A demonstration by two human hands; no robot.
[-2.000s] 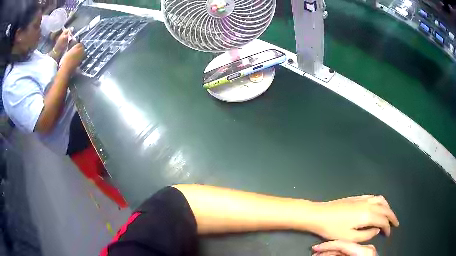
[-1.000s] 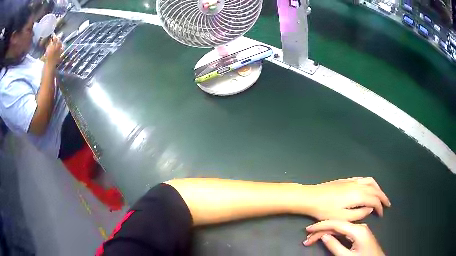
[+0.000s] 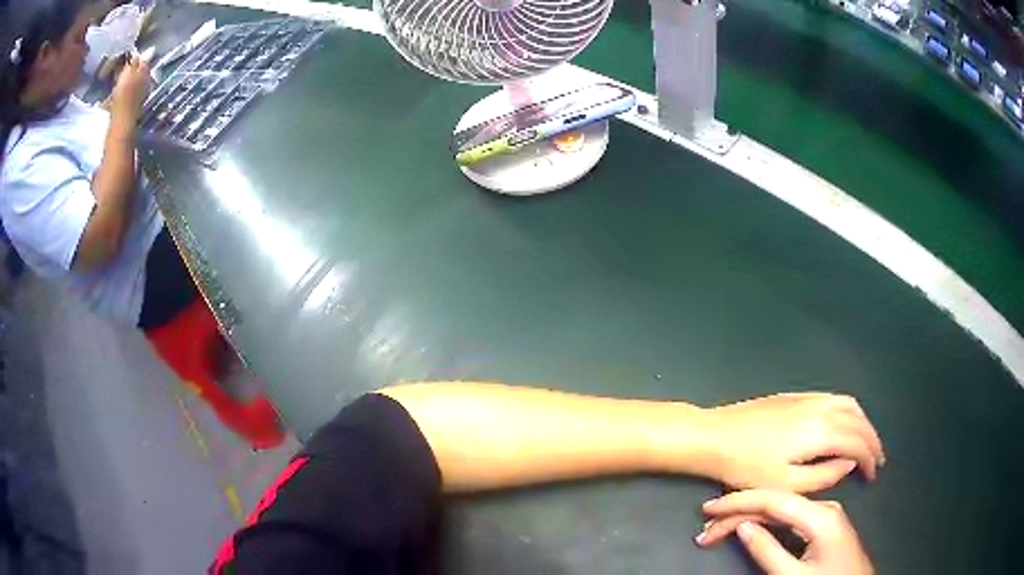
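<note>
My left hand (image 3: 795, 443) is bare and rests palm down on the dark green bench top (image 3: 539, 292) at the lower right, with its fingers loosely bent and nothing seen in it. My left forearm, in a black sleeve with a red stripe, lies across the bench. My right hand (image 3: 800, 530) is just below the left, cut off by the bottom edge, with thumb and fingers bent and apart. It shows nothing held. The undersides of both hands are hidden.
A round-grille fan (image 3: 494, 34) stands at the back, with a slim phone or case (image 3: 545, 126) on its white base (image 3: 533, 169). A post (image 3: 685, 79) rises from the pale rail (image 3: 831, 208). A person (image 3: 67, 191) sits at left by a clear tray (image 3: 230, 84).
My right hand has come further into view below the left, its fingers now more bent. The left hand stays on the bench. The camera view has shifted slightly.
</note>
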